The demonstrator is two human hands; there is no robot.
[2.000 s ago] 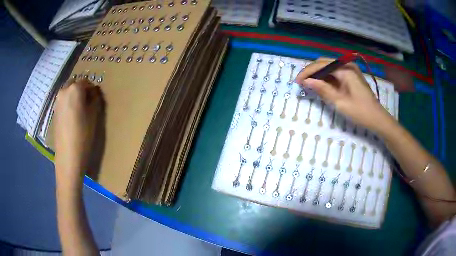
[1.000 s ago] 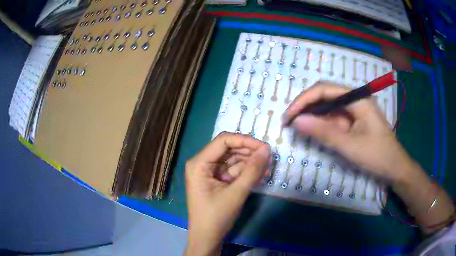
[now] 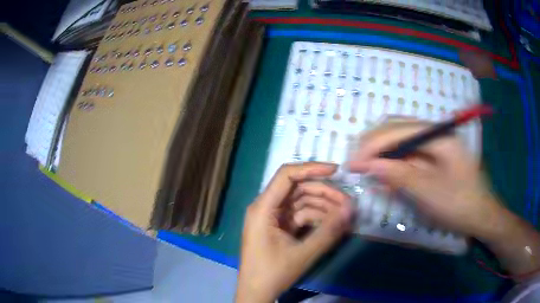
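Note:
A white board with rows of dumbbell shapes lies in front of me, some with shiny round ends, others plain tan. My right hand is over its middle, blurred, holding a wired pen tool with a black barrel and red rear end like a pencil. My left hand is over the board's lower left, thumb and index finger close together beside my right fingertips. Whether a small part is between the left fingertips is too blurred to tell. The hands cover part of the lower rows.
A brown cardboard sheet with shiny dots near its top lies at left on a thick stack of cardboard. Other white boards stand at far left and at the back. Blue tape edges the green bench top.
My left hand has moved from the cardboard sheet at left to the white board, beside my right hand. My right hand with the pen tool has moved down the board.

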